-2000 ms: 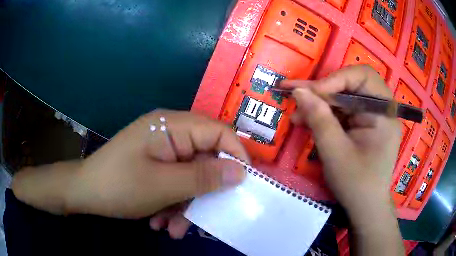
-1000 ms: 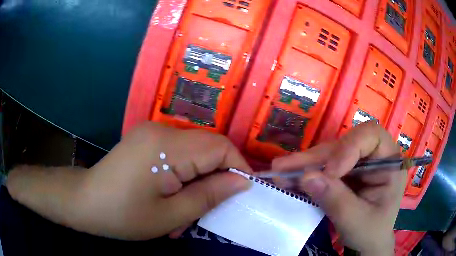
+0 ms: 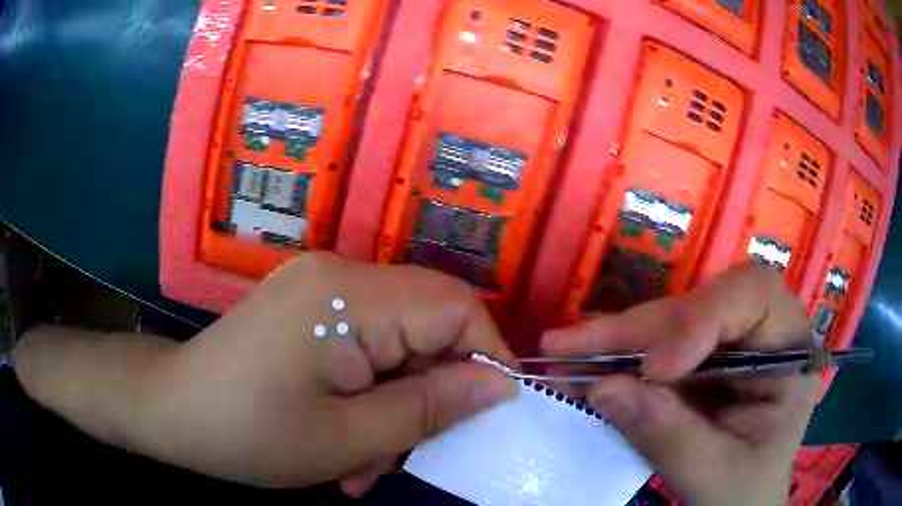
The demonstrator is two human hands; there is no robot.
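My left hand (image 3: 396, 376) pinches a white label sheet (image 3: 534, 450) by its upper left corner; the sheet's top edge has a row of small dark marks. Three white dots (image 3: 339, 327) sit on the back of this hand. My right hand (image 3: 692, 376) holds dark and silvery tweezers (image 3: 732, 364), their tips at the sheet's edge beside my left fingertips. Whether the tips hold a label is too small to tell. Behind both hands, orange phone rear housings (image 3: 495, 99) lie in a pinkish-red foam tray (image 3: 188, 198), with silvery metal holders (image 3: 477, 163) showing.
The tray runs from behind my left hand to the far right, with several more housings in its rows. A glossy dark-green bench top (image 3: 79, 148) lies to its left. Another red piece (image 3: 823, 469) shows at the lower right.
The tray has shifted left and more housings show at its near end. My right hand and tweezers have moved from over a housing down to the sheet's edge.
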